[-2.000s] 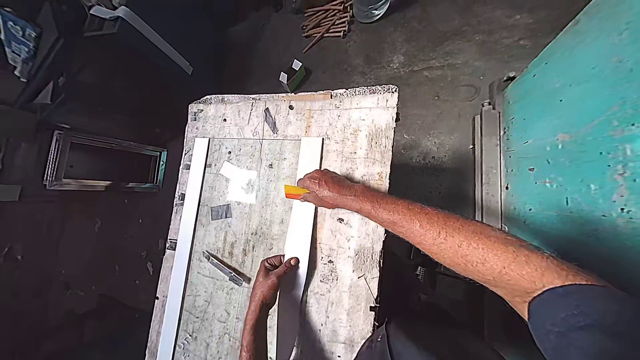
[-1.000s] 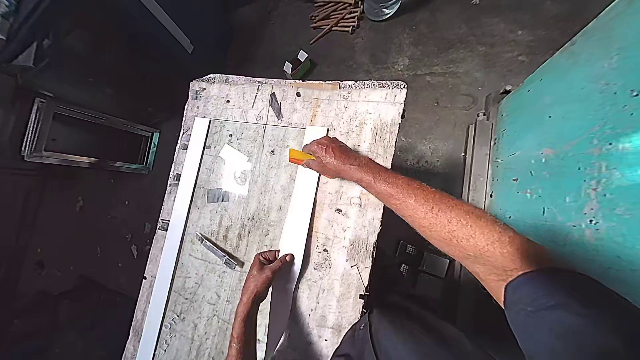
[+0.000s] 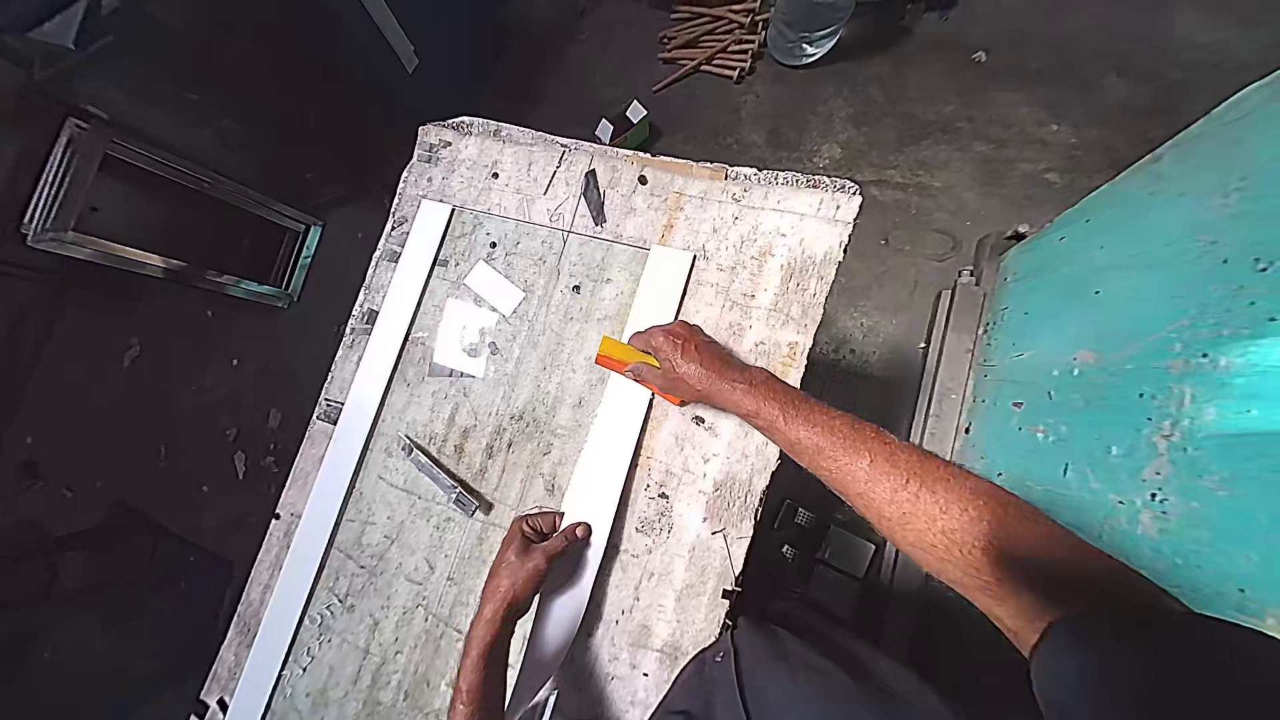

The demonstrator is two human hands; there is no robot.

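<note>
A glass pane [image 3: 520,400] lies on the worn workbench [image 3: 770,240]. Along its right side runs a white adhesive-looking strip [image 3: 612,440], flat at the far part and lifted and curved near me. My right hand [image 3: 690,360] grips a yellow and orange squeegee-like block [image 3: 628,360] and presses it across the strip. Nearer to me, my left hand [image 3: 540,555] pinches the strip's left edge between thumb and fingers. Another white strip [image 3: 345,450] follows the pane's left side. Between the strips lie a utility knife [image 3: 440,475] and small white pieces [image 3: 463,337].
Metal frames [image 3: 170,220] lie at the left on the dark floor. Beyond the bench are a bundle of rusty rods [image 3: 710,40], a clear container [image 3: 808,30] and a small green object [image 3: 632,132]. A turquoise surface [image 3: 1130,370] stands at the right.
My right hand, with the yellow and orange block, has moved along the strip toward me. My left hand still holds the strip's nearer part. The view has shifted slightly.
</note>
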